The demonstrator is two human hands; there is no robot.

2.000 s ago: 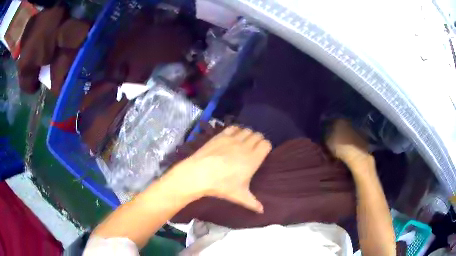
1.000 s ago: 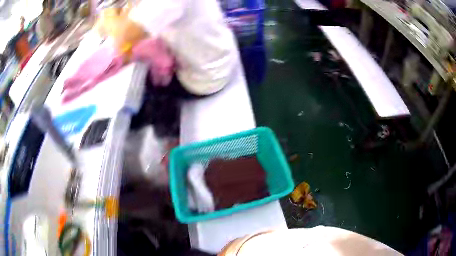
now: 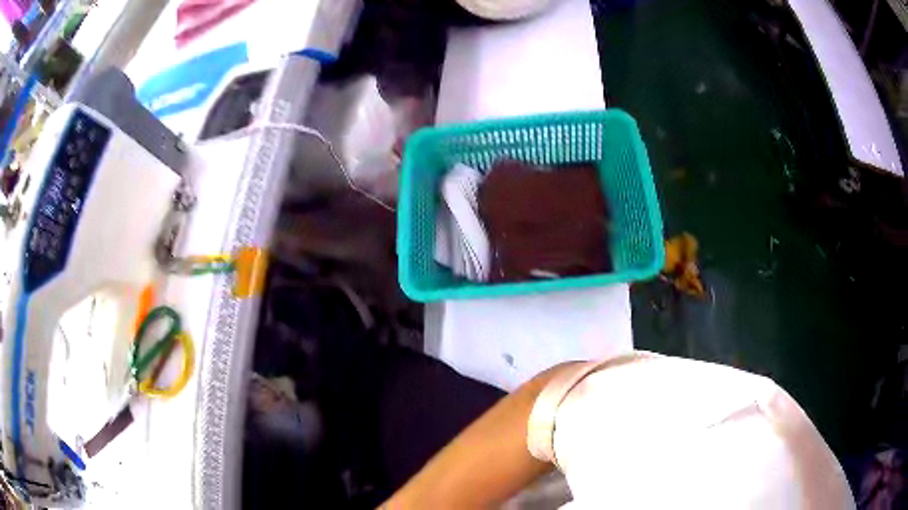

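A teal mesh plastic basket [image 3: 531,289] stands on a white bench beside the sewing table. Inside it, dark brown cloth pieces [image 3: 546,221] lie in the middle and right. White striped pieces [image 3: 465,221] lie at their left. A bare forearm with a white sleeve enters at the bottom, pointing down-left. Its hand is cut off by the bottom edge. Neither my left hand nor my right hand is in view, so what they hold cannot be seen.
The white sewing machine [image 3: 75,189] is at the left, with scissors with green and yellow loops [image 3: 162,351] by it. The white bench [image 3: 518,65] runs up the middle. The green floor [image 3: 732,229] and another white bench [image 3: 846,80] are at right.
The view has swung right from the blue crate and brown cloth to the basket on the bench. Both hands have left the picture. Since the middle frame, the basket appears higher and farther right.
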